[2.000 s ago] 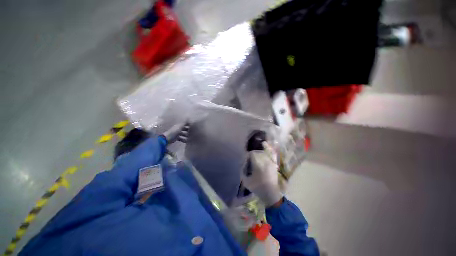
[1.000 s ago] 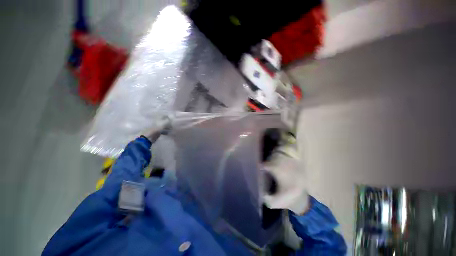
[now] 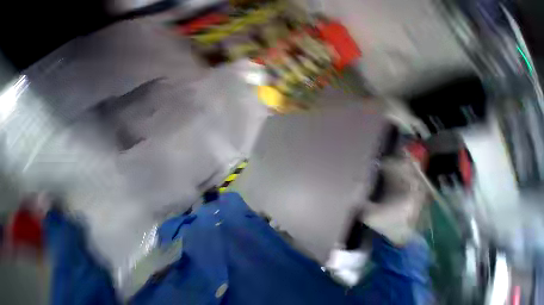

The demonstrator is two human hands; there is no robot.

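The head view is heavily blurred. A flat grey metal enclosure or panel (image 3: 316,164) is tilted in front of my body, with dark openings along its right edge. My right hand (image 3: 396,199), in a white glove, grips that right edge. A large, shiny, silver-grey film or wrapped sheet (image 3: 161,119) spreads from the upper left down towards my blue smock. My left hand is not visible; whether the sheet hides it cannot be told.
A blurred cluster of yellow, red and dark items (image 3: 274,47) is at top centre. Yellow-black floor tape (image 3: 234,174) shows between sheet and panel. A red object (image 3: 27,229) is at far left. A green surface (image 3: 446,250) and blurred line equipment (image 3: 519,143) are at right.
The view has swung right, bringing line equipment in at the right. The silvery sheet now fills more of the left side. My left hand has gone from sight; my right hand still holds the panel.
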